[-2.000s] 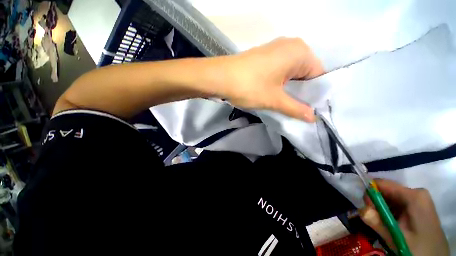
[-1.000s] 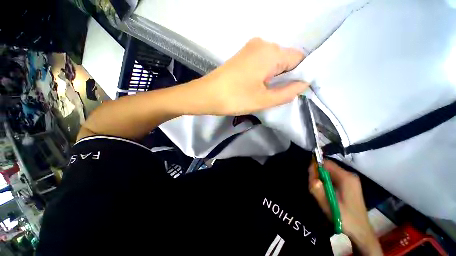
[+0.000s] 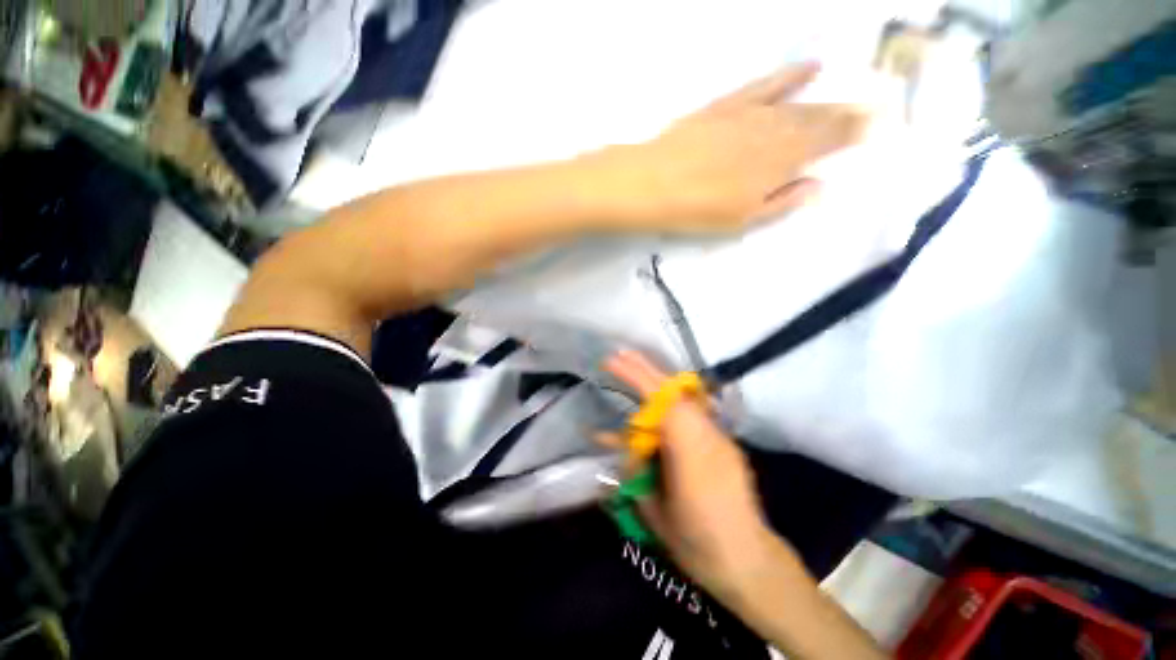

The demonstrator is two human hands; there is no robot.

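A large white garment panel [image 3: 825,310] lies over the table and hangs over its front edge. A navy band [image 3: 825,313] crosses it. A narrow slit opening [image 3: 673,310] runs up from the band's near end. My left hand [image 3: 761,148] lies flat on the panel above the slit, fingers spread, holding nothing. My right hand [image 3: 696,471] is blurred beside the band's near end and holds the scissors, with the yellow-orange handle loop [image 3: 660,415] and green loop [image 3: 632,505] showing. The blades cannot be made out.
Crumpled white and navy pieces [image 3: 516,419] hang at my lap. More white and navy pieces [image 3: 277,90] lie at the upper left. A red basket [image 3: 980,625] is at the lower right. Fabric scraps lie on the floor at the left.
My left hand has let go of the panel at the slit and moved up onto its surface. The scissors have left the slit as my right hand moved left. The panel lies flatter and the view has shifted.
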